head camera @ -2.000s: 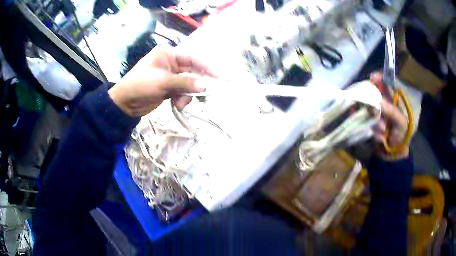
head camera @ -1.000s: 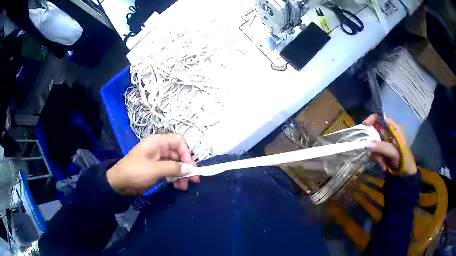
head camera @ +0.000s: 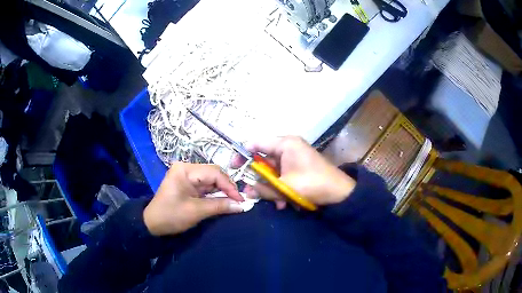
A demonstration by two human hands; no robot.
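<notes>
My left hand (head camera: 192, 197) pinches a white strip (head camera: 247, 204) between thumb and fingers, low in front of my body. My right hand (head camera: 300, 171) is just right of it, with the yellow-orange handled scissors (head camera: 280, 184) in its palm, blades pointing up and left over the strip pile. The blades look closed. The right fingertips are close to the short end of the strip; whether they grip it is hard to tell. A tangled pile of cream strips (head camera: 189, 86) lies on the white table's edge and hangs into the blue crate (head camera: 137, 134).
A black smartphone (head camera: 341, 41), a sewing machine (head camera: 309, 14) and black-handled scissors (head camera: 391, 8) are on the white table (head camera: 320, 109). A yellow chair (head camera: 475, 212) stands at right, with a strip bundle (head camera: 413, 174) across its seat. Another strip bundle (head camera: 466, 68) lies beyond it.
My right hand has moved left and down, close to my left hand, and the scissors now point up-left. The long stretch of strip between the hands is gone from view.
</notes>
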